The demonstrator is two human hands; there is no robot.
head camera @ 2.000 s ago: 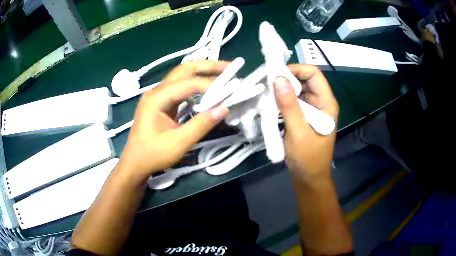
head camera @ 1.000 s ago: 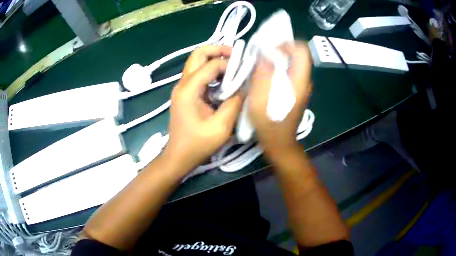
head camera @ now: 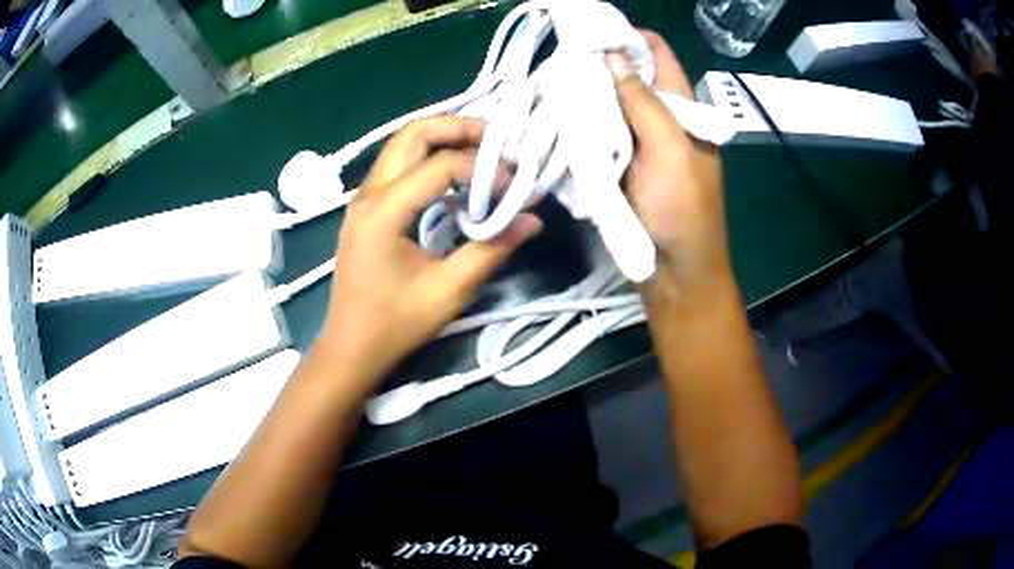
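Observation:
A coiled white cord bundle (head camera: pixel 514 139) is held up above the dark green bench between both hands. My left hand (head camera: pixel 406 245) holds the lower left of its loops, thumb and fingers around them. My right hand (head camera: pixel 676 167) grips a crumpled white wiping cloth (head camera: pixel 595 117) against the right side of the bundle. The cloth and fingers hide part of the coil. Three white power strips lie side by side at left: the upper (head camera: pixel 161 247), the middle (head camera: pixel 167 350) and the lower (head camera: pixel 184 428).
A round white plug (head camera: pixel 310 182) lies beyond my left hand. Another coiled cord (head camera: pixel 545 339) and a plug (head camera: pixel 397 402) lie at the bench's near edge. At right are a power strip (head camera: pixel 817 111), a shorter white bar (head camera: pixel 856 45) and a clear bottle (head camera: pixel 736 22). Another person's hand (head camera: pixel 981 53) shows far right.
The bundle and cloth have come up and more loops show. My right hand has moved right and turned, with the cloth still in it. My left hand has shifted slightly left.

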